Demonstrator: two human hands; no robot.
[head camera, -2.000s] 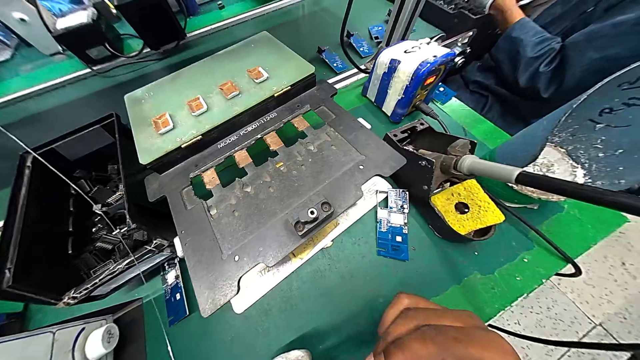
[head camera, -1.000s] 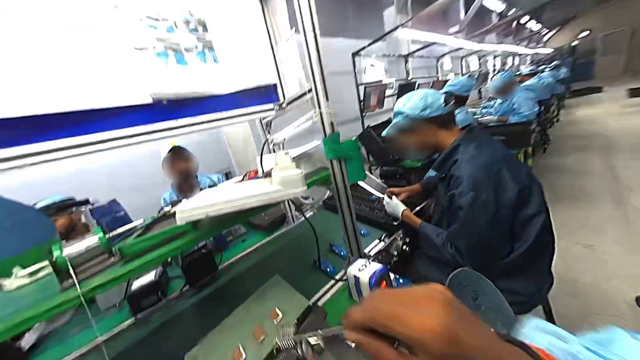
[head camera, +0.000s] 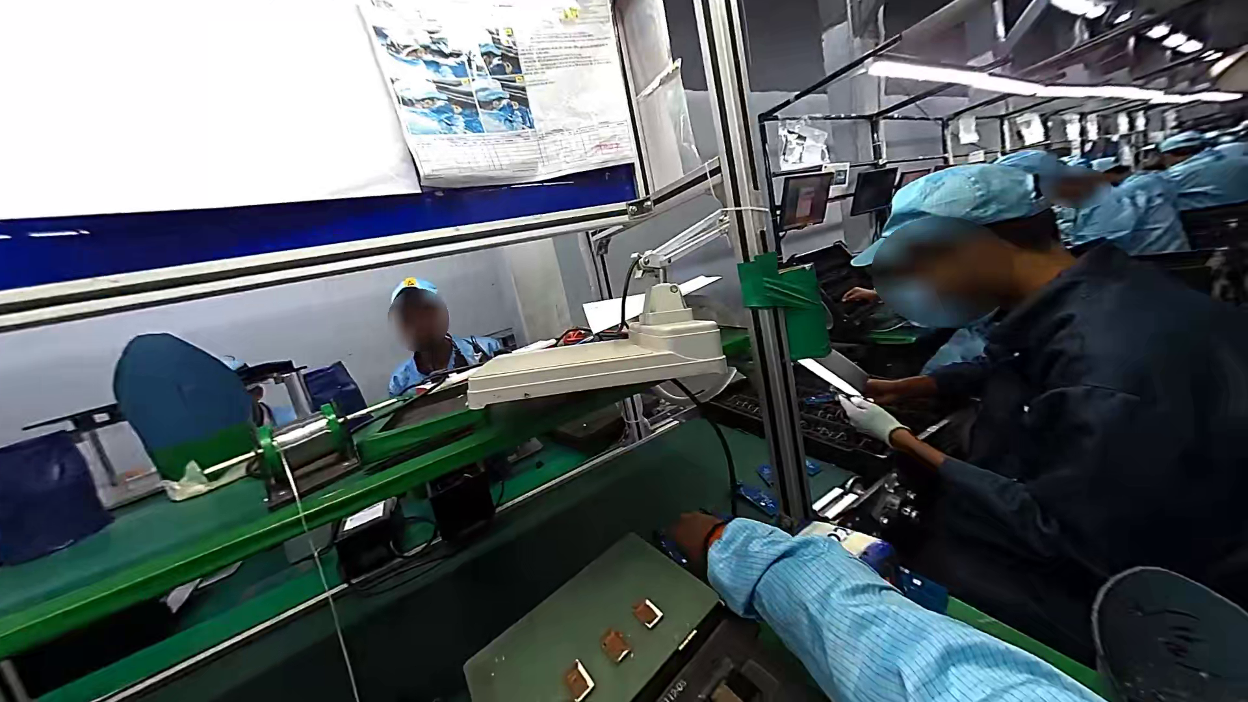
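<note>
My right hand (head camera: 694, 536) reaches out past the right edge of the green fixture lid (head camera: 585, 609), at the end of a light blue checked sleeve. A small blue circuit board (head camera: 671, 548) shows at its fingertips; whether the fingers hold it or only touch it cannot be told. Other blue circuit boards (head camera: 759, 499) lie just beyond, by the metal post. Several small copper-coloured pieces (head camera: 615, 644) sit on the lid, and part of the black fixture plate (head camera: 717, 663) shows at the bottom edge. My left hand is out of view.
An aluminium post (head camera: 756, 244) with green tape rises beyond my hand. A co-worker in a dark jacket (head camera: 1102, 439) sits at the right, with a gloved hand (head camera: 871, 419) over a black tray. A magnifier lamp (head camera: 624, 356) rests on the green shelf (head camera: 292, 526). A chair back (head camera: 1170, 634) stands lower right.
The view has swung up from the bench. My right hand, near the front of the bench two seconds ago, has moved out beyond the fixture lid to the blue boards.
</note>
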